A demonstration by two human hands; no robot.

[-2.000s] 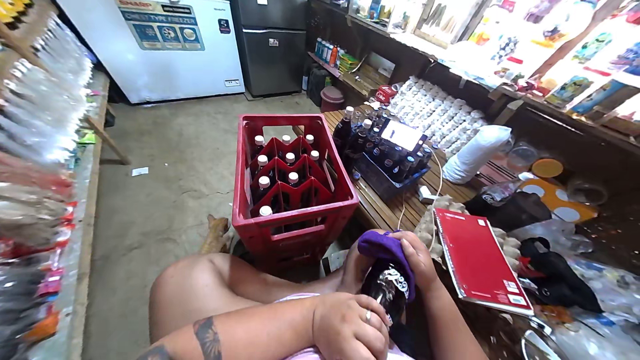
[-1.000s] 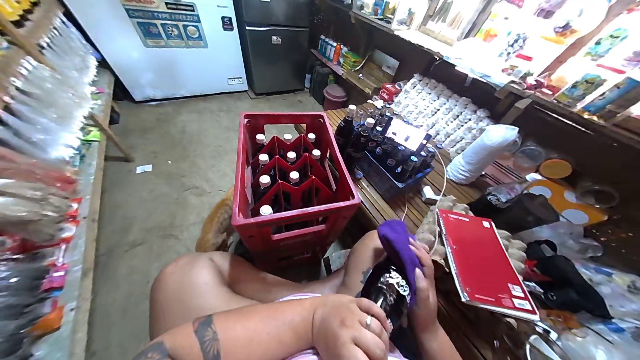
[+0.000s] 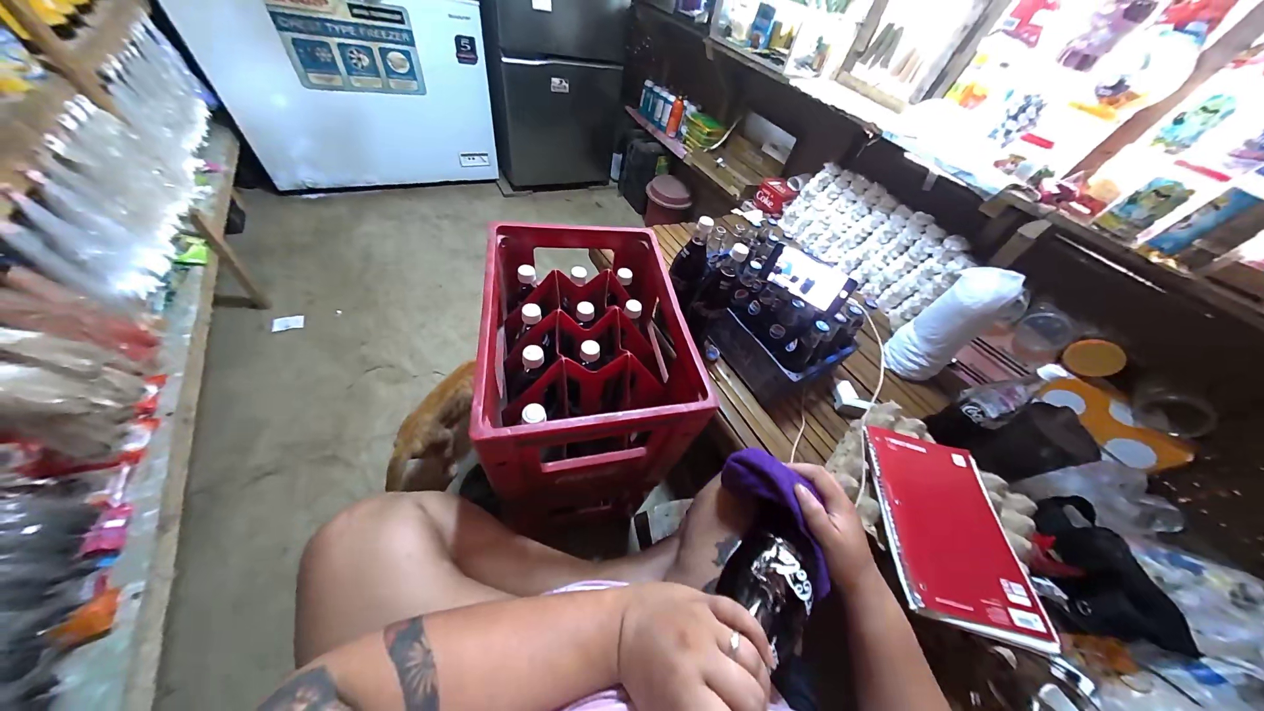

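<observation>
My left hand (image 3: 696, 647), with a ring on one finger, is closed around the near part of a dark glass soda bottle (image 3: 775, 583) above my lap. The bottle bears white lettering and lies tilted. My right hand (image 3: 834, 518) holds a purple cloth (image 3: 780, 494) against the bottle's far end and side; part of the cloth hides that end. Beyond my knees stands a red plastic bottle crate (image 3: 592, 434) with several white-capped dark bottles (image 3: 533, 360) in its compartments.
On the slatted wooden bench at right are a blue crate of small bottles (image 3: 780, 346), egg trays (image 3: 879, 237), a white wrapped roll (image 3: 953, 321) and a red spiral notebook (image 3: 958, 533). A brown furry animal (image 3: 434, 425) is beside the red crate. Shelves of packets (image 3: 89, 326) line the left.
The purple cloth has shifted about the bottle under my right hand, and the bottle's lettering shows at a different angle. My left hand stays on the near part of the bottle.
</observation>
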